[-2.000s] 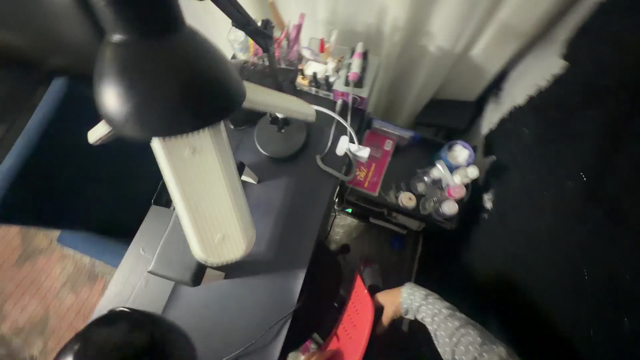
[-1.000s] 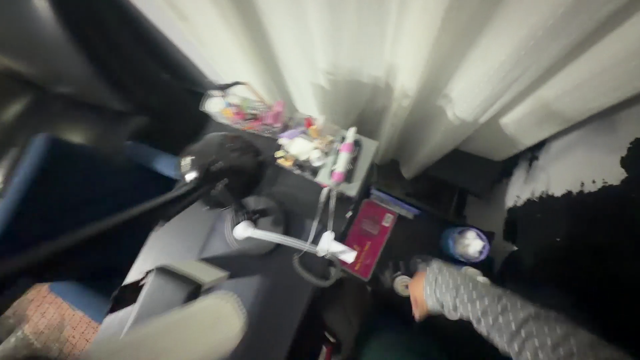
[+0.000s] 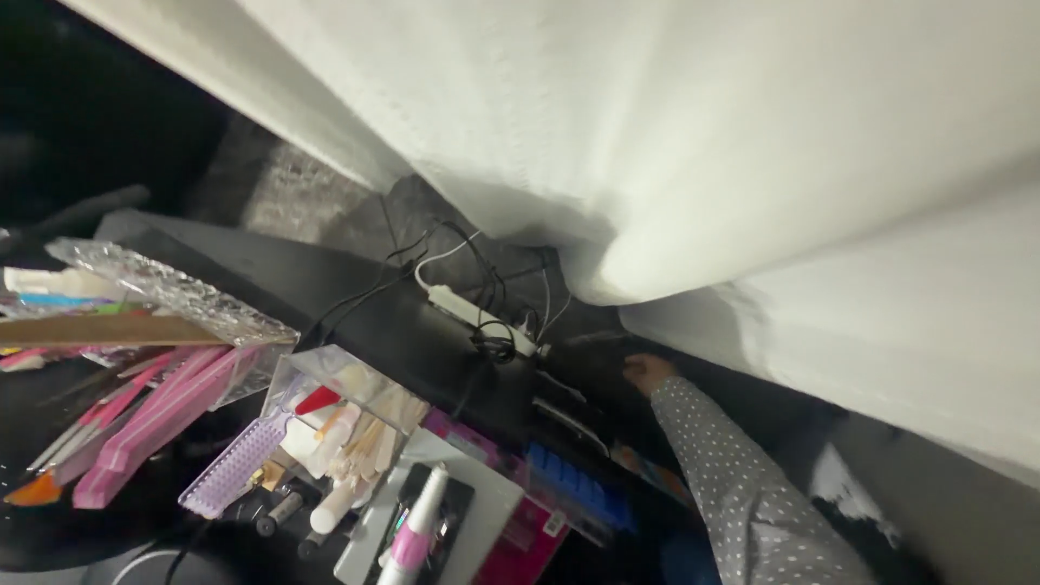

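Note:
My right hand (image 3: 648, 373), in a grey sleeve with white dots, reaches down into the dark gap behind the furniture, below the hem of the white curtain (image 3: 691, 146). Its fingers are partly in shadow, and whether they hold anything cannot be told. To the left of the hand lies a white power strip (image 3: 479, 318) with black and white cables tangled over it. Nearer to me are a blue plastic item (image 3: 578, 486) and a magenta box (image 3: 524, 543). My left hand is out of view.
On the black desk stand a clear organizer (image 3: 345, 366) with wooden sticks, a lilac brush (image 3: 237, 463), pink nail files (image 3: 154, 422) and a glittery holder (image 3: 175, 284). A pink and white handpiece (image 3: 416, 532) lies on a grey box (image 3: 479, 487).
The view has swung toward the curtain and the floor behind the desk. My right hand, earlier by a red basket and then over the side cart, is now beside the curtain hem.

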